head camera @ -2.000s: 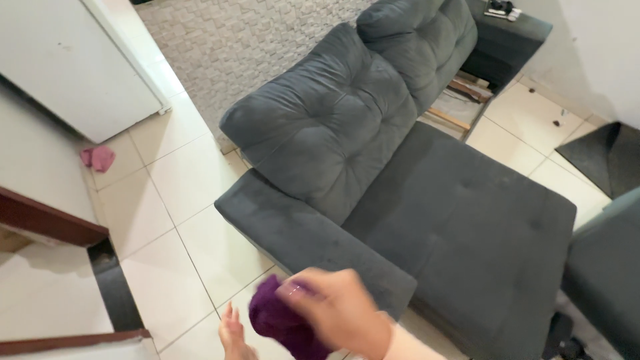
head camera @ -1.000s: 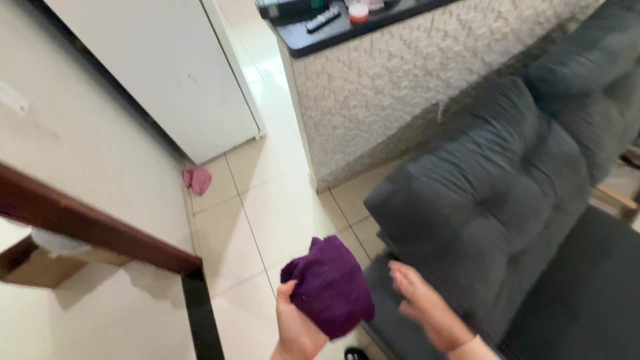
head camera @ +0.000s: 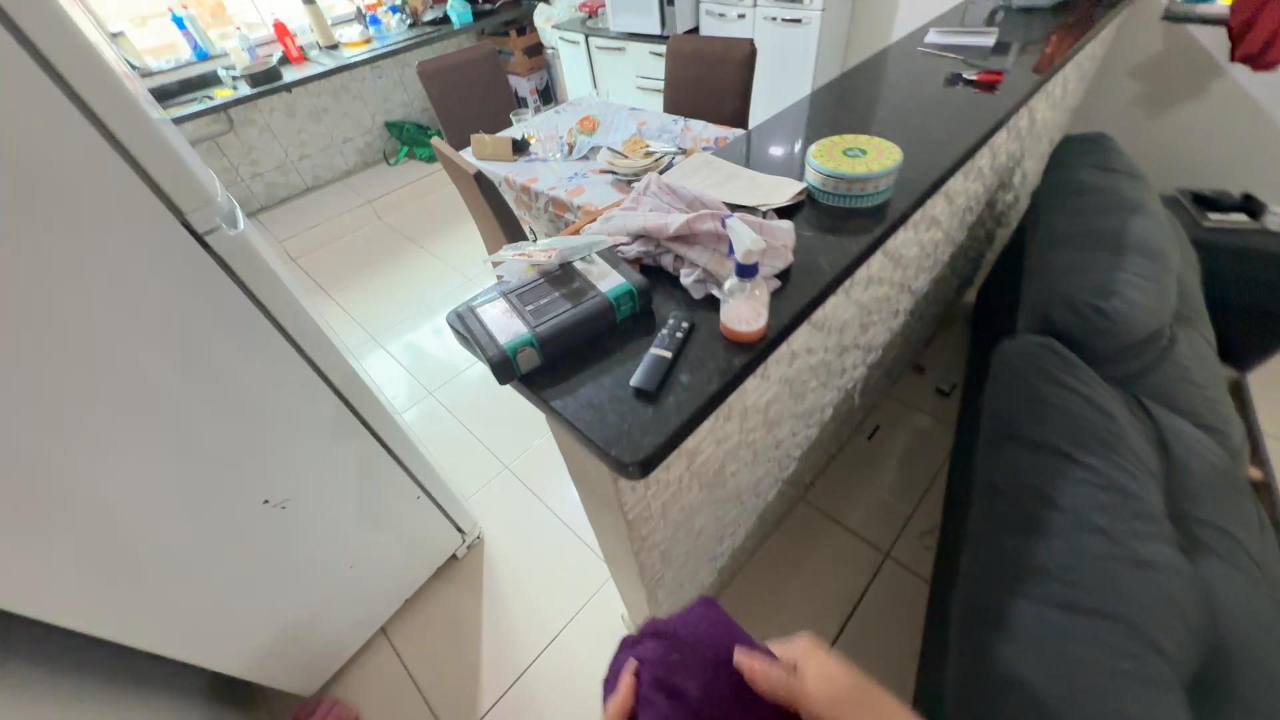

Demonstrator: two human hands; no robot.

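A bunched purple cloth (head camera: 690,665) is at the bottom edge of the view. My left hand (head camera: 622,690) holds its left side, with only a finger or thumb showing. My right hand (head camera: 825,680) is on the cloth's right side, thumb over it; its other fingers are hidden. Beyond the hands, on the end of a black stone counter (head camera: 620,430), lie a remote control (head camera: 662,352), a spray bottle with pink liquid (head camera: 745,305), a black and green tool case (head camera: 550,310) and a crumpled checked cloth (head camera: 690,235). Farther along stands a round patterned tin (head camera: 853,170).
A white refrigerator (head camera: 230,400) stands at left, with a pink cloth (head camera: 325,709) on the floor by its base. The grey sofa (head camera: 1080,520) is at right. Behind the counter are a dining table (head camera: 500,190) and brown chairs (head camera: 708,85).
The view has swung up and left toward the counter and kitchen. My right hand, apart from the purple cloth one second ago, is now on it.
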